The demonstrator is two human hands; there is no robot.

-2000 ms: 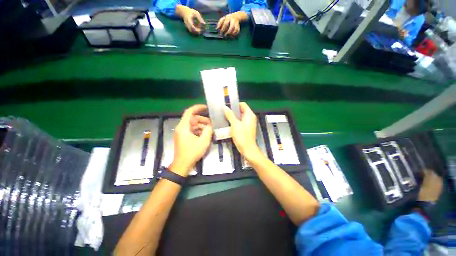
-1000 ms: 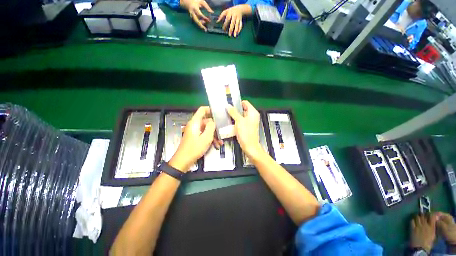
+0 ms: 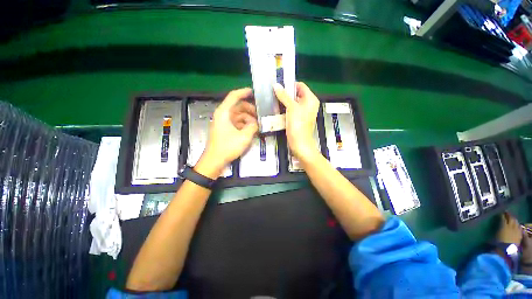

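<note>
A silver display module [image 3: 265, 64] is held upright above the black foam tray [image 3: 245, 184], its back with a black and orange flex cable facing me. My right hand [image 3: 298, 114] grips its right side, thumb on the back. My left hand [image 3: 234, 129] is at its lower left edge with fingers curled; whether it grips the module or a film is unclear. The tray holds several silver modules [image 3: 153, 146], partly covered by my hands.
A ridged clear tray stack [image 3: 44, 204] and a crumpled white cloth [image 3: 105, 204] are at left. A black mat [image 3: 256, 239] lies under my forearms. Right of the tray are a lone module [image 3: 398, 180], a black tray of phone frames [image 3: 462, 185] and another person's hand [image 3: 511, 232].
The view has tilted down and the far worker's hands are out of view. The module stays in my right hand. My left fingers have shifted slightly. The neighbour's hands at right have moved.
</note>
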